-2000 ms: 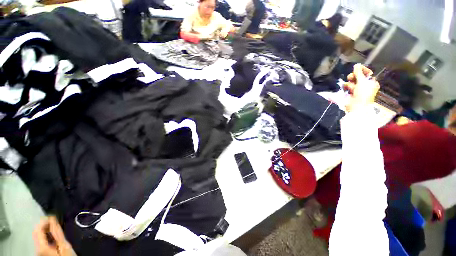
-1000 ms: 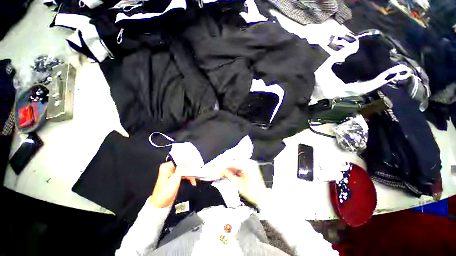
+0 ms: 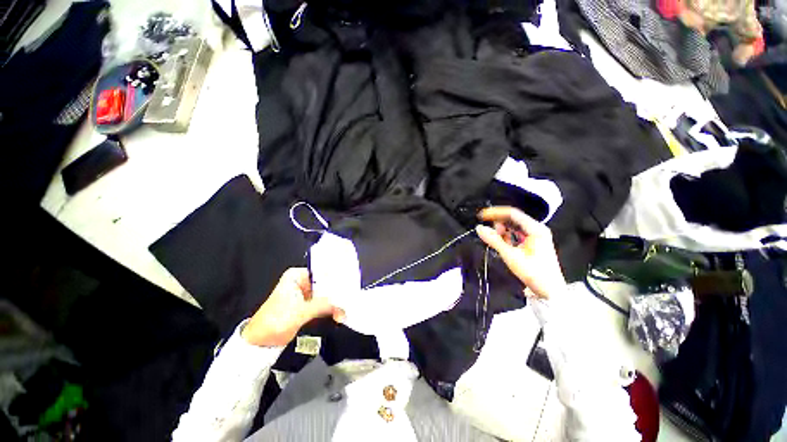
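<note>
My left hand holds the left end of a white curved band, thumb on top. A thin pale loop stands out above the band's left end. My right hand is raised to the right of the band, with its fingertips pinched on a white thread that runs taut to the band. Thread also hangs below these fingers. A needle cannot be made out. The black garment lies spread under and beyond both hands.
Left are a tray with a red item, a metal box and a black phone. Right are a green bag, a crinkled clear plastic bag, a partly covered phone and a red dish. A person's hand shows at upper right.
My right hand has moved from the band up and to the right, drawing the thread out. My left hand still holds the band. The head view has shifted, moving the red dish behind my right arm.
</note>
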